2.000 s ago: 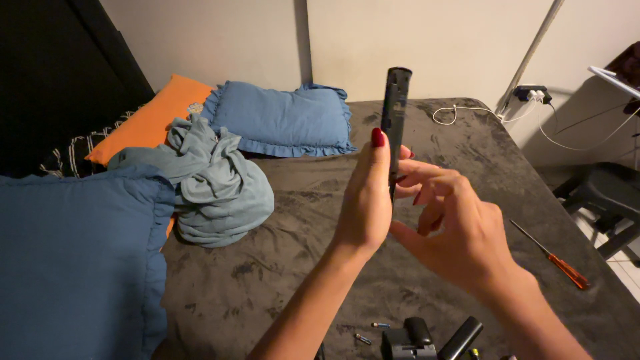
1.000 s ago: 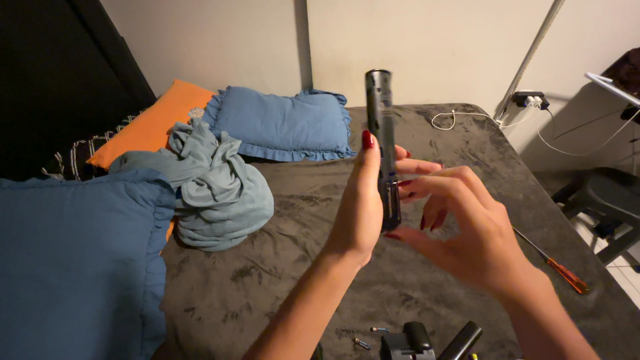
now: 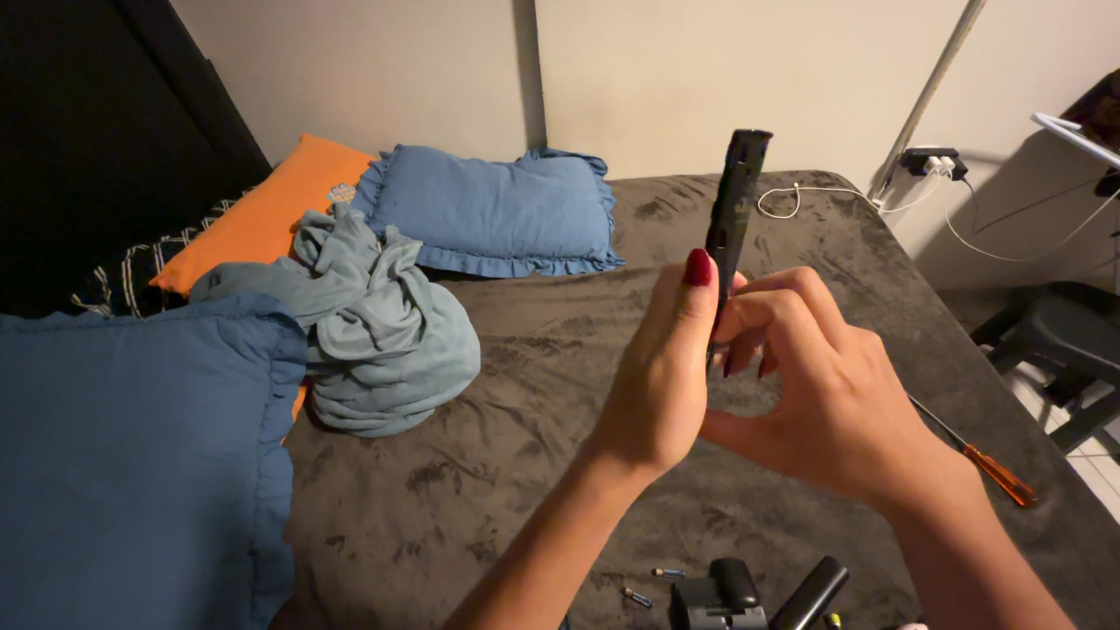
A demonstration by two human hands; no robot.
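Observation:
My left hand (image 3: pixel 661 376) grips a slim black plastic part (image 3: pixel 737 201), seen nearly edge-on and held upright above the bed. Its thumb, with a red nail, lies along the near side. My right hand (image 3: pixel 814 385) is at the part's lower right side, fingers curled against it and thumb near its bottom end; whether the fingers grip it is hidden. Below, on the dark blanket, lie two small batteries (image 3: pixel 669 573), a black and grey device part (image 3: pixel 719 599) and a black cylinder (image 3: pixel 812 593). A screwdriver with an orange handle (image 3: pixel 999 475) lies to the right.
Blue pillows (image 3: pixel 499 210), an orange pillow (image 3: pixel 262 214) and a crumpled grey-blue cloth (image 3: pixel 385 341) lie at the left and back of the bed. A white cable (image 3: pixel 779 203) runs to a power strip (image 3: pixel 934 164) by the wall. A dark stool (image 3: pixel 1067 324) stands at right.
The black part has turned in my left hand: one second ago more of its face showed, and now it appears nearly edge-on. My right hand stays beside its lower end.

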